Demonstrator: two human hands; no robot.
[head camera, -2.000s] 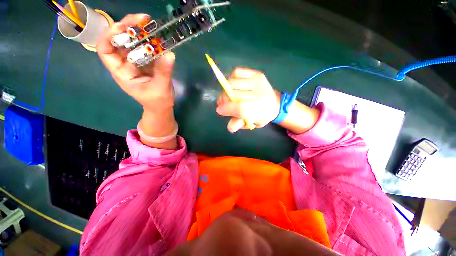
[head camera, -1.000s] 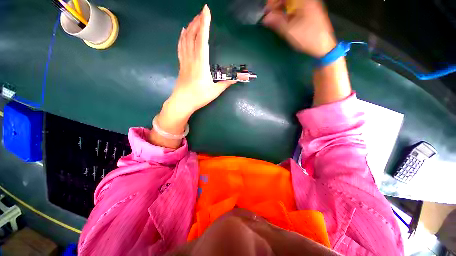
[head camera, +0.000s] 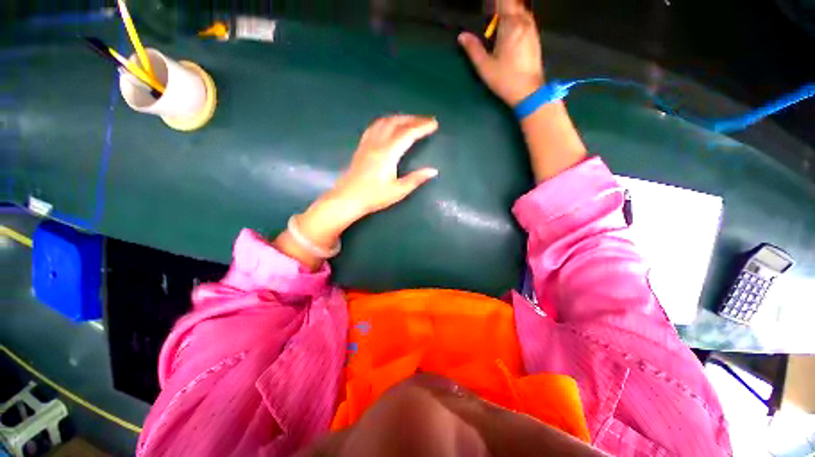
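My left hand is over the green mat in the middle, empty, with thumb and fingers apart. A pale band is on its wrist. My right hand reaches to the dark strip at the far side, near the top edge of the picture. A yellow stick shows at its fingers. A blue wrist strap with a thin blue cord is on that wrist. The right fingertips are partly cut off or lost in the dark. No circuit board can be made out.
A white pen cup with yellow and black pens stands far left. An orange-tipped item lies beyond it. White paper and a calculator lie on the right. A black mat and blue stool are at lower left.
The board has left my left hand, which has opened and lowered slightly. My right hand has moved away to the far side. The view has shifted, showing the orange-tipped item.
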